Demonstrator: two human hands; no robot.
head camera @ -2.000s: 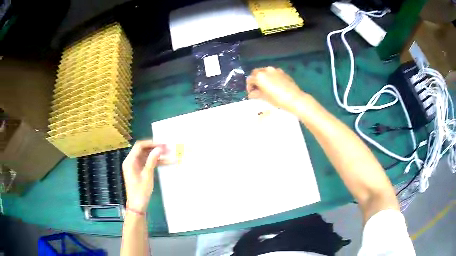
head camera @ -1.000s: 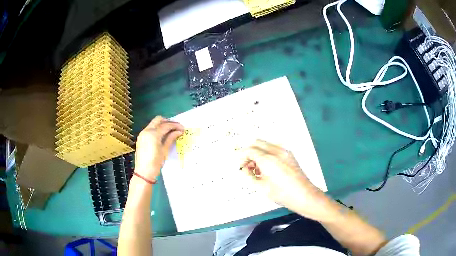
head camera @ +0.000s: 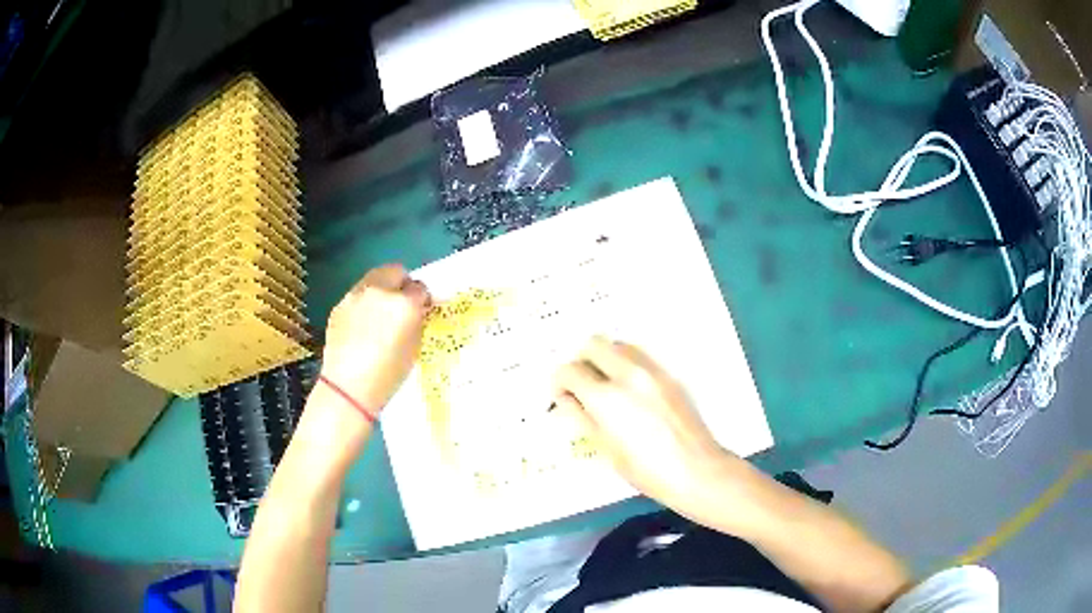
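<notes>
A circuit board panel (head camera: 461, 341), yellow at its left part and washed out to white elsewhere, lies on the white work sheet (head camera: 716, 359). Rows of tiny dark marks or parts show on it. My left hand (head camera: 374, 329), with a red band at the wrist, is curled at the panel's upper left edge; whether it grips the edge is hidden. My right hand (head camera: 623, 407) is over the panel's middle right, fingertips pinched on a tiny black component (head camera: 554, 407). Loose black components (head camera: 497, 216) lie by the shiny dark component bag (head camera: 509, 138) behind the sheet.
Stacked yellow panels (head camera: 216, 240) stand at left in a black slotted rack (head camera: 252, 437). A rear white sheet (head camera: 467, 48) bears a yellow panel (head camera: 635, 14). A white cable (head camera: 856, 206), black plug (head camera: 920, 248) and multi-port charger (head camera: 1015, 156) lie at right. A cardboard box (head camera: 90, 407) is at left.
My right hand has come from beside the loose components to over the panel. My left hand has moved to the upper left edge and curled. More yellow shows on the panel, and the view has shifted.
</notes>
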